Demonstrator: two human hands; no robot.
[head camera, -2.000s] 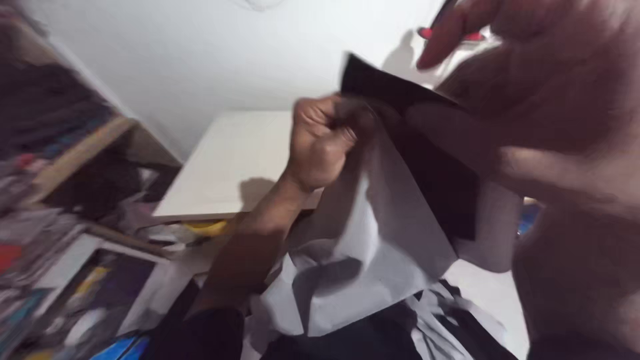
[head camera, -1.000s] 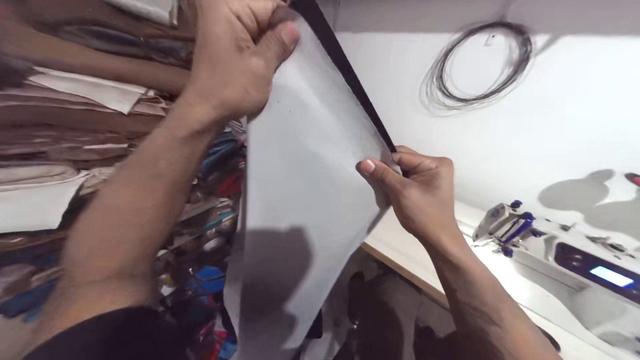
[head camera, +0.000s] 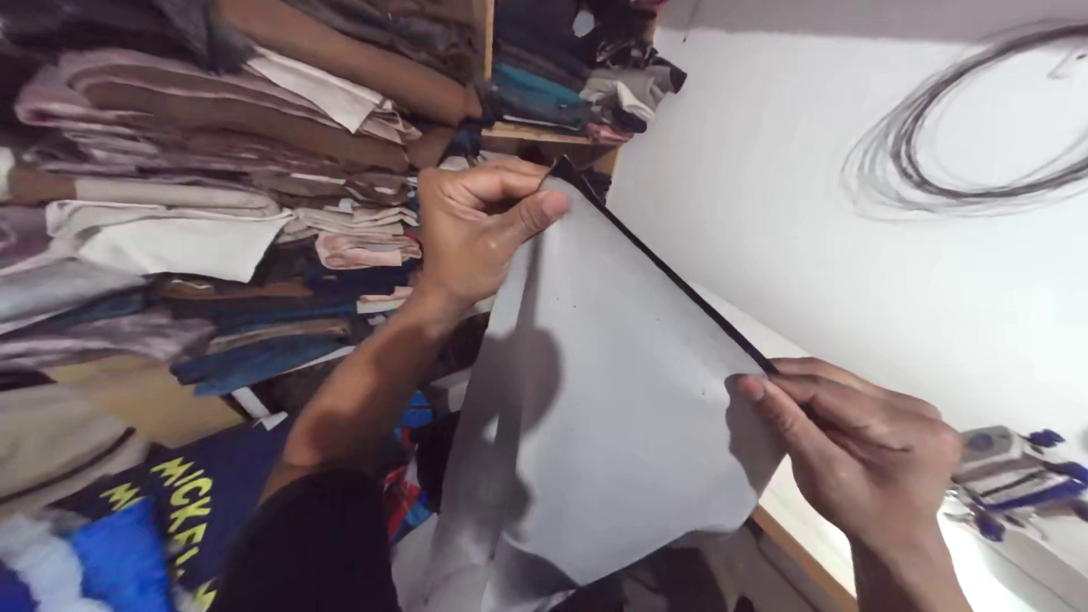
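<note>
A sheet of light grey material (head camera: 629, 408), fabric or leather backing, hangs between my hands, with a dark strip showing along its upper edge. My left hand (head camera: 484, 229) pinches the upper left corner between thumb and fingers, where a dark tip sticks up. Lower and to the right, my right hand (head camera: 858, 433) grips the other end of the same edge, thumb in front. The edge runs straight and slants down from left to right. Shadows of the hands fall on the grey face.
Shelves of folded fabric (head camera: 170, 136) fill the left side. A white table (head camera: 816, 510) with part of a sewing machine (head camera: 1011, 476) stands at the right. Coiled wire (head camera: 909, 153) hangs on the white wall. Blue cloth (head camera: 119, 552) lies at lower left.
Two seconds ago the material was bunched at one hand while the other was raised close to the camera; now both hold its edge spread. The view has turned toward the shelves.
</note>
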